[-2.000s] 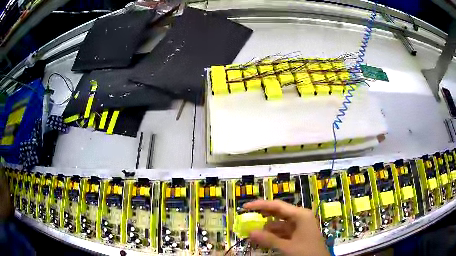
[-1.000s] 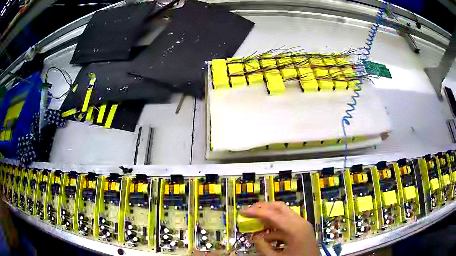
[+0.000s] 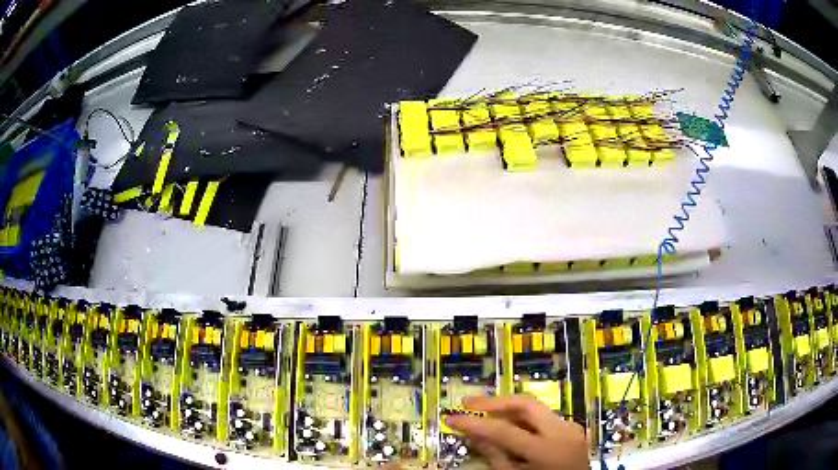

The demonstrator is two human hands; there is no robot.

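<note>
My right hand (image 3: 528, 433) is over a power supply board (image 3: 467, 372) near the bottom centre. Its fingertips hold a yellow transformer (image 3: 457, 422), mostly hidden by the fingers, low over the board. A sliver of skin at the bottom edge may be my left hand (image 3: 395, 466); the rest is cut off. Boards to the right carry yellow transformers (image 3: 621, 386); boards to the left (image 3: 322, 395) show a pale bare middle. Loose transformers (image 3: 517, 151) with dark lead wires stand in rows on a white foam sheet (image 3: 551, 216).
A metal rail (image 3: 322, 306) runs behind the boards. A blue coiled cord (image 3: 685, 216) hangs on the right, by a green circuit board (image 3: 703, 129). Black foam sheets (image 3: 368, 83) with yellow strips (image 3: 207, 202) and a blue bin (image 3: 37, 193) lie left. Thin metal bars (image 3: 277, 260) lie on the bench.
The transformer in my right hand has gone from face-on to mostly hidden, tilted under the fingers. The hand stays over the same board. The view has shifted slightly, and the cord hangs farther right.
</note>
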